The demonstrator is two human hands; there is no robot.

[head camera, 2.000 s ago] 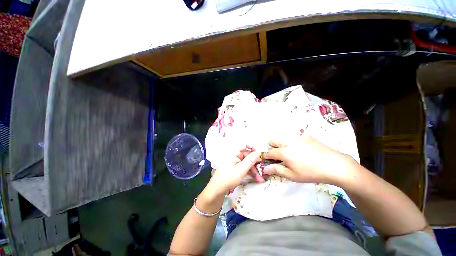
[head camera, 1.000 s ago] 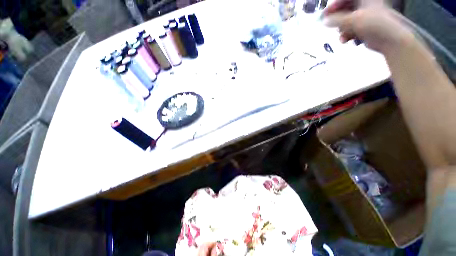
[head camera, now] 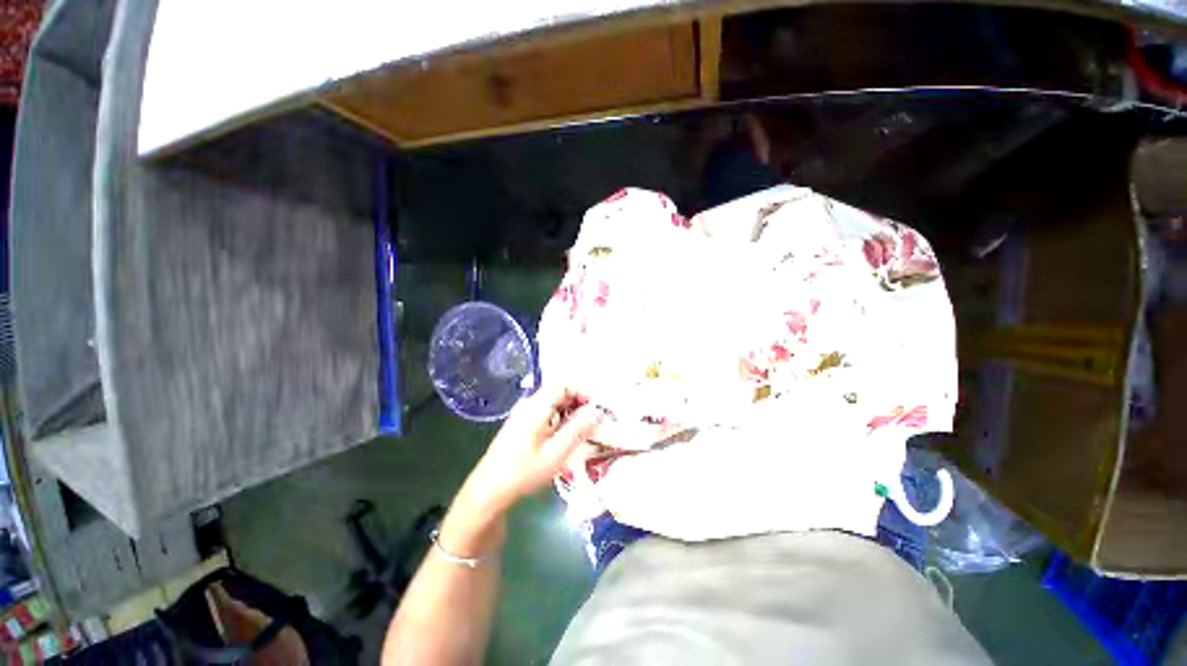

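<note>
The floral garment (head camera: pixel 768 351), white cloth with red-pink flowers, lies spread over my lap. My left hand (head camera: pixel 553 442), with a bangle at the wrist, pinches the garment's left edge between thumb and fingers. My right hand is not in the picture. A white curved hanger hook (head camera: pixel 927 497) shows at the garment's lower right. No needle or thread can be made out.
The white table (head camera: pixel 286 59) with a wooden drawer (head camera: pixel 521 98) runs across the top. A grey fabric bin (head camera: pixel 247 312) stands left. A clear round waste bin (head camera: pixel 479 362) is on the floor beside the garment. An open cardboard box (head camera: pixel 1152 377) is at right.
My right hand, on the garment at first and then raised over the table's right side, has left the picture. The view swung up to the table and back down to my lap.
</note>
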